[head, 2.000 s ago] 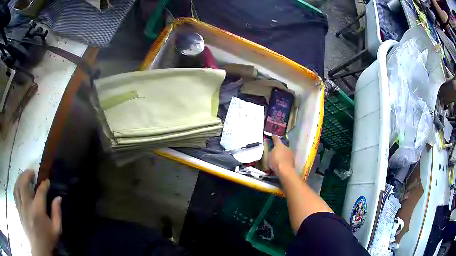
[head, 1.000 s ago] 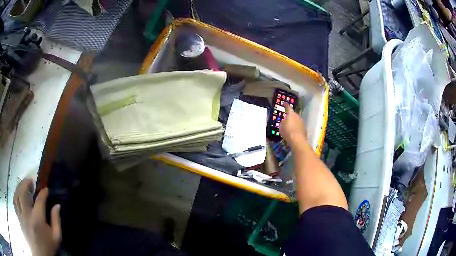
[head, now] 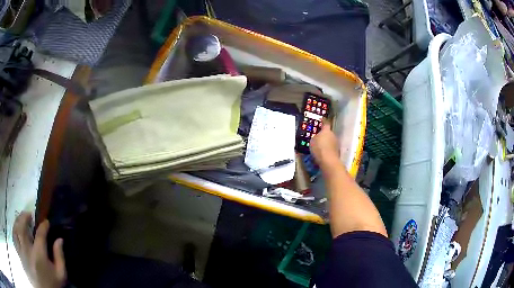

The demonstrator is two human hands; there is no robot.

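A dark smartphone (head: pixel 309 121) with a lit screen of coloured icons lies in the white storage tub (head: pixel 226 197) with a yellow-orange rim. My right hand (head: pixel 325 145) is at the phone's lower right edge, a finger over the screen; it holds nothing that I can see. Whether the finger touches the glass I cannot tell. My left hand (head: pixel 40 253) rests at the edge of the white table (head: pixel 28 163), fingers apart and empty. A stack of folded pale green panels (head: pixel 169 126) with a narrow strip on top lies across the tub's left side.
A written paper sheet (head: pixel 269 140) with a pen (head: pixel 274 165) lies beside the phone. A round metallic-topped cup (head: pixel 205 48) stands in the tub's far corner. Green crates (head: pixel 381 132) stand right of and below the tub. A large white tub (head: pixel 416 146) holds clear plastic at right.
The phone screen changed from a reddish display to an icon grid. My right hand moved up onto the phone, then slightly down its screen. The view has shifted a little.
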